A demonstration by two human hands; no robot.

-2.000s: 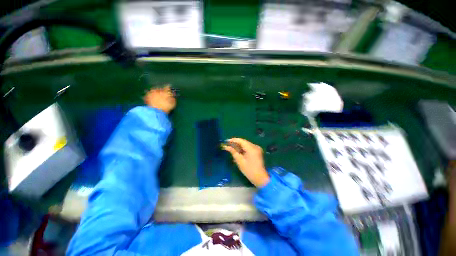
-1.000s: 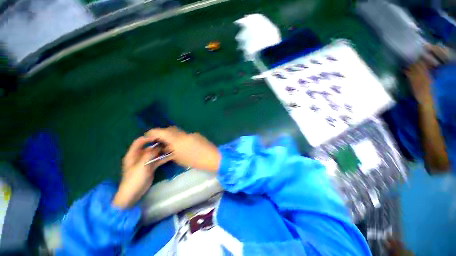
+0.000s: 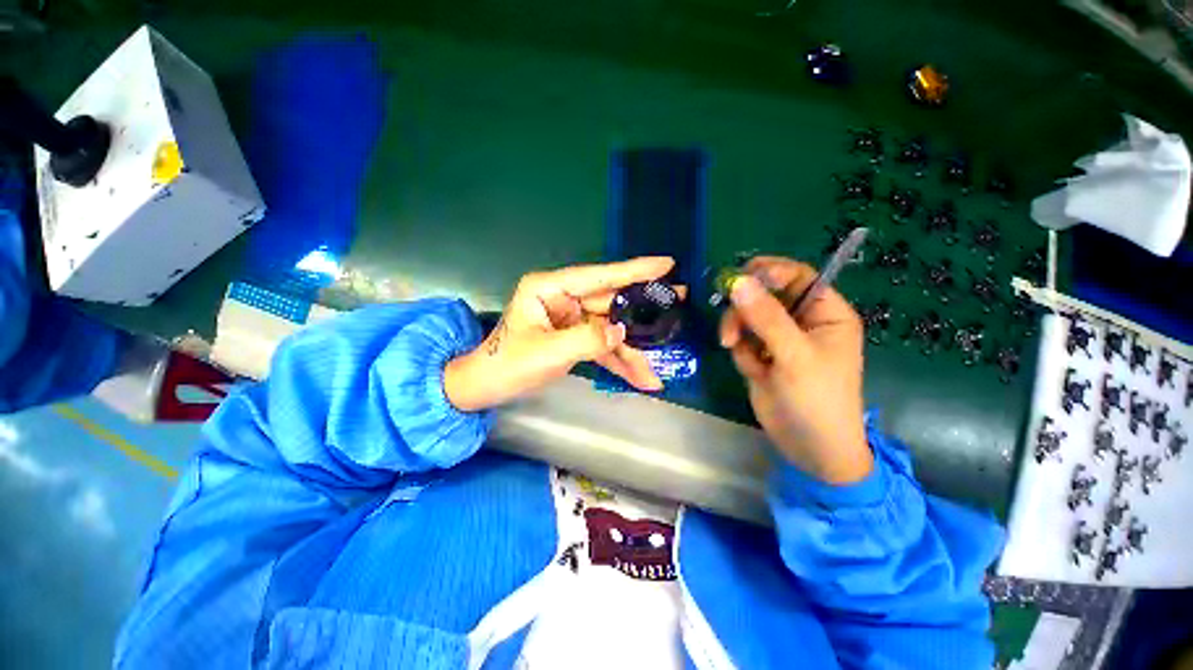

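Note:
My left hand [image 3: 550, 327] holds a round glossy black housing [image 3: 646, 314] between thumb and fingers, over the near part of the dark work mat [image 3: 661, 196] with blue edges. My right hand [image 3: 795, 360], just to the right, pinches a small yellow-green part [image 3: 727, 280] at its fingertips. Tweezers [image 3: 837, 259] also lie in my right hand, pointing up and right. The small part and the housing are apart. What the small part is, I cannot tell.
Dark spidery modules [image 3: 903, 203] lie in rows at right; more lie on a white board [image 3: 1027, 524]. A dark unit [image 3: 826, 62] and an orange one [image 3: 928, 85] lie behind. A white cloth [image 3: 1132, 190] is at far right. A white box [image 3: 144, 170] and blue sheet [image 3: 308, 144] are at left.
My hands were together a second ago and are now apart, the left with the housing, the right with the small part. The view has swung back to the left.

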